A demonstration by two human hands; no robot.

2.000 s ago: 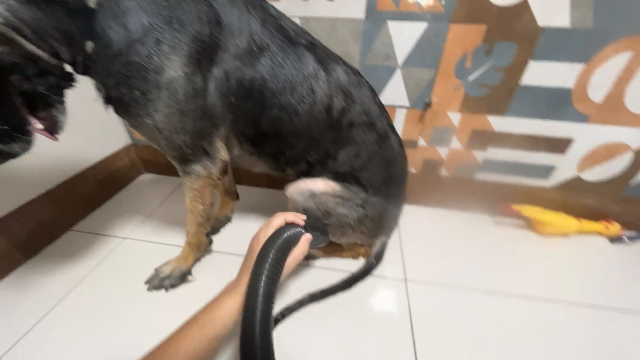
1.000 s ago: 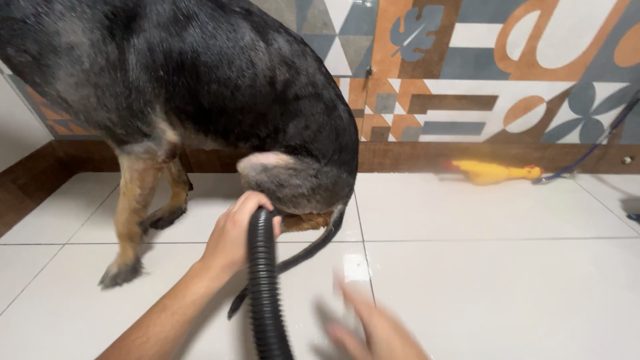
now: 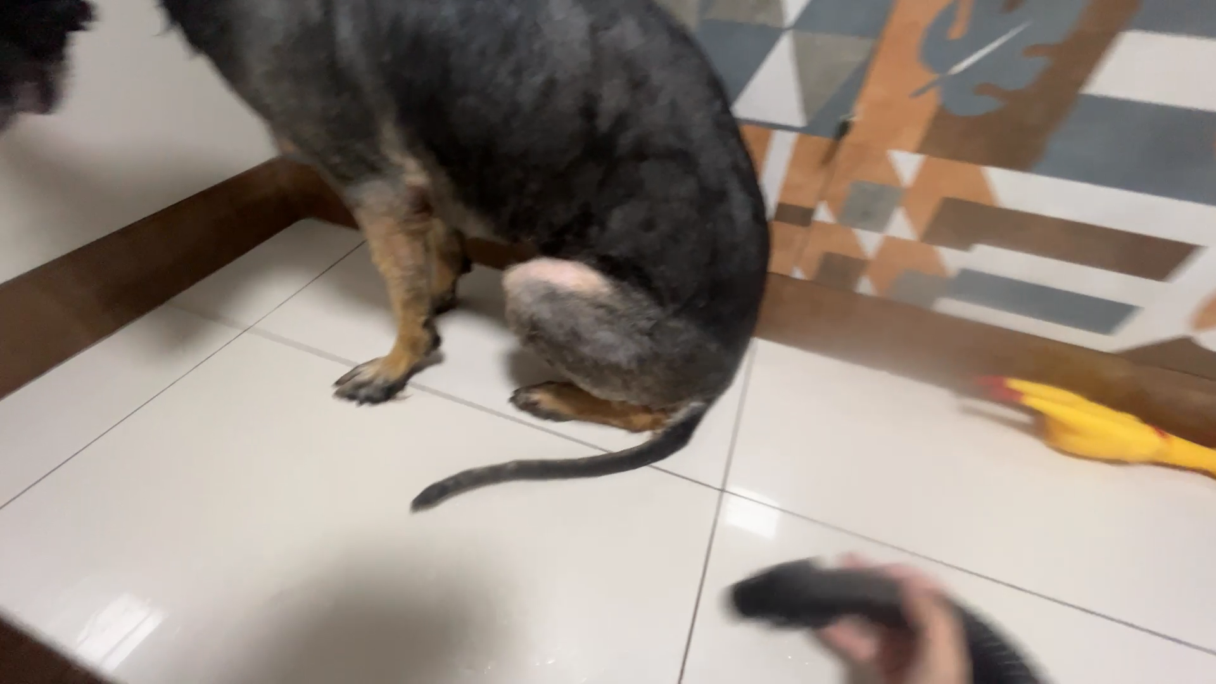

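Observation:
A black and tan dog sits on the white tiled floor, its back towards the patterned wall and its head partly cut off at the upper left. Its tail lies curved across the tiles, and a bald pinkish patch shows on the bent hind leg. At the lower right, my right hand is closed around the end of a black ribbed hose, whose tip points left, away from the dog's body. Hand and hose are blurred. No left hand can be seen.
A yellow rubber chicken toy lies on the floor by the brown skirting at the right. Behind the dog stands a wall with a geometric pattern; a pale wall rises at the left.
The hose end has left the dog's hind leg and is at the lower right in my right hand, which was empty one second ago. My left hand has let go and left view.

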